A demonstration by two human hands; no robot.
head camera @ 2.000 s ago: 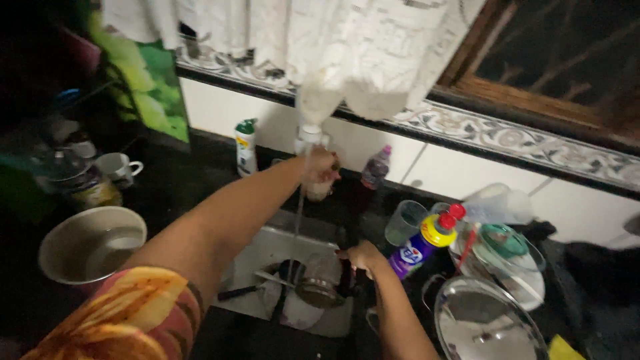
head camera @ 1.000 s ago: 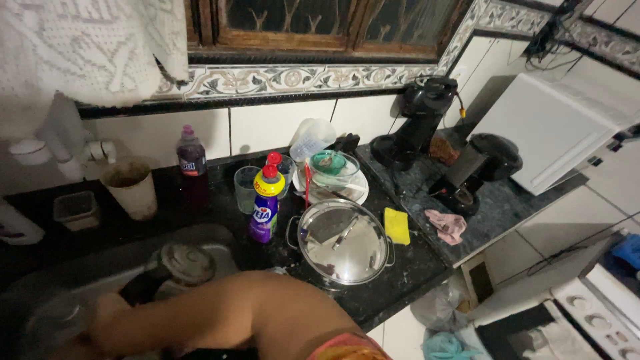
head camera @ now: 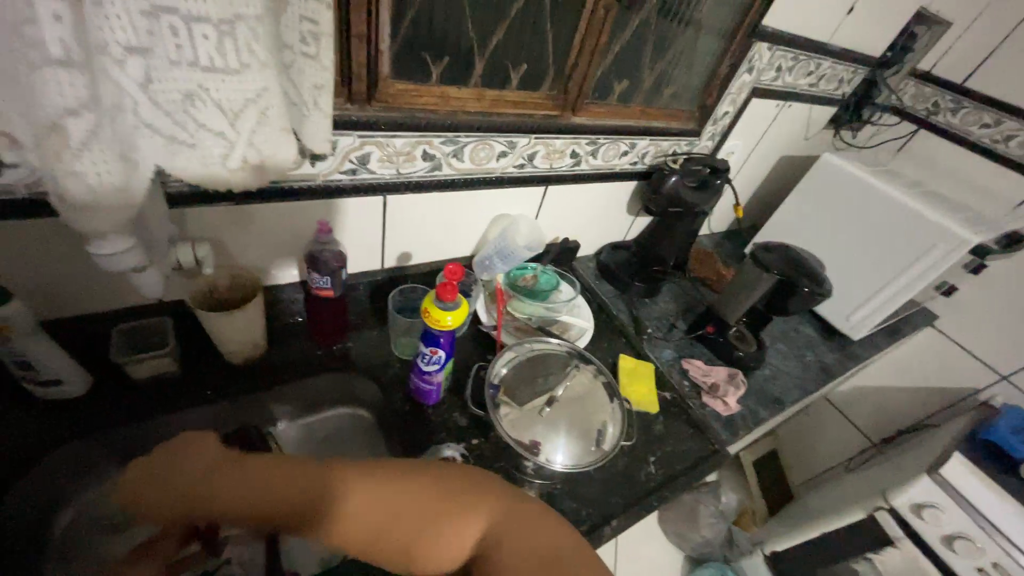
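My right forearm crosses the bottom of the head view, and my right hand, blurred, is over the sink beside a dark piece of cookware. Its fingers are too unclear to show a grip. Below it, dim fingers that look like my left hand are among blurred dishes in the sink; what they touch is hidden. The white faucet or filter outlet hangs above the counter behind the sink.
Behind the sink are a stained beige cup, a plastic tub and a dish-soap bottle. To the right are a purple cleaner bottle, glass-lidded pot, stacked dishes, yellow sponge and coffee makers.
The view has swung far to the right. My left hand, earlier up by the faucet, is now apparently low in the sink. My right hand stays at the sink.
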